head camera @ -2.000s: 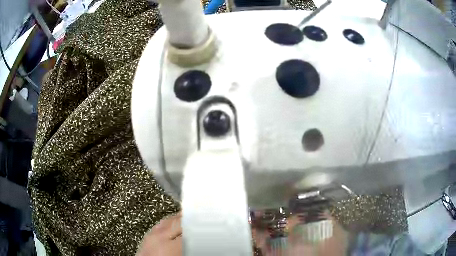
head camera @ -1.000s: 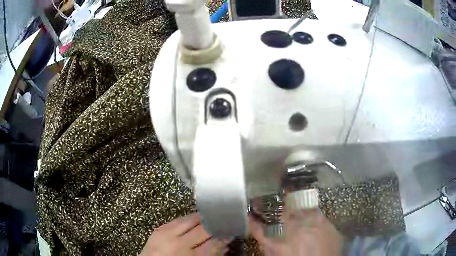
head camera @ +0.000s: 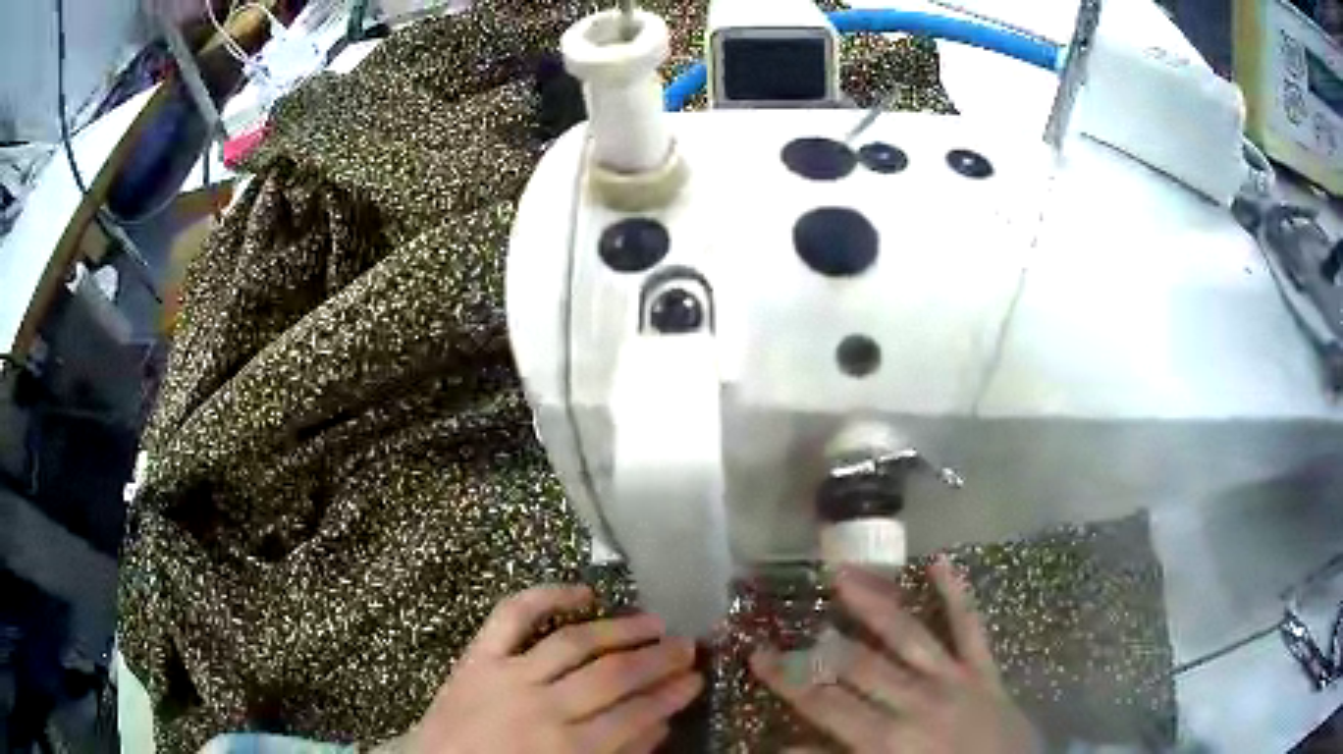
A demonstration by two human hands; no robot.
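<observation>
The speckled brown-black cloth point(head camera: 354, 354) is bunched at the left and lies flat under the white sewing machine head point(head camera: 766, 354). My left hand point(head camera: 567, 681) lies on the cloth left of the needle area, fingers together. My right hand point(head camera: 913, 663) lies on it at the right, fingers spread, just below the white ribbed tension dial point(head camera: 865, 542). Neither hand shows a grip on anything. The white lever cover point(head camera: 670, 471) hides the needle and presser foot. A dark strip cannot be clearly made out between the hands.
A cream post point(head camera: 626, 111) stands on the head, with a small screen box point(head camera: 773, 67) and blue tube point(head camera: 943, 30) behind. Dark metal tools point(head camera: 1311, 641) lie at the right edge. A white box point(head camera: 1156, 118) is at the back right.
The view has shifted, so the head appears farther back and more of both hands shows. The right hand's fingers now show spread on the cloth below the dial.
</observation>
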